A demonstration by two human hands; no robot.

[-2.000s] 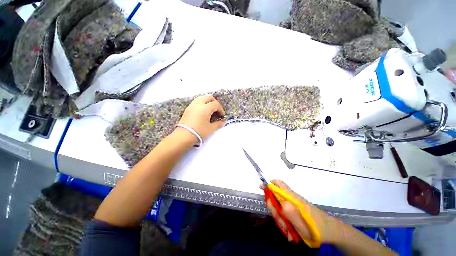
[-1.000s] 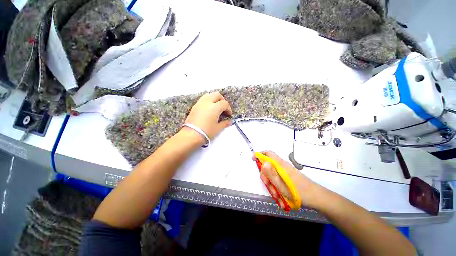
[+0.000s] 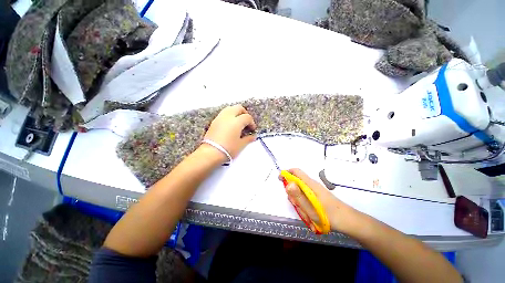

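Note:
A curved tweed collar piece lies flat on the white table, its right end beside the sewing machine head. A thin pale edge shows along its front curve. My left hand rests on the middle of the piece, fingers curled at the front edge. My right hand holds the fabric scissors with yellow and red handles. The blade tips meet the front edge of the piece beside my left fingertips. The blades look closed or nearly so.
White-backed strips and a tweed stack lie at left. More tweed pieces lie behind the machine. A dark red thin tool and maroon case lie at right. A measuring tape runs along the front edge.
My right hand has moved up and left with the scissors, from in front of the piece to its edge. The left hand has stayed on the piece.

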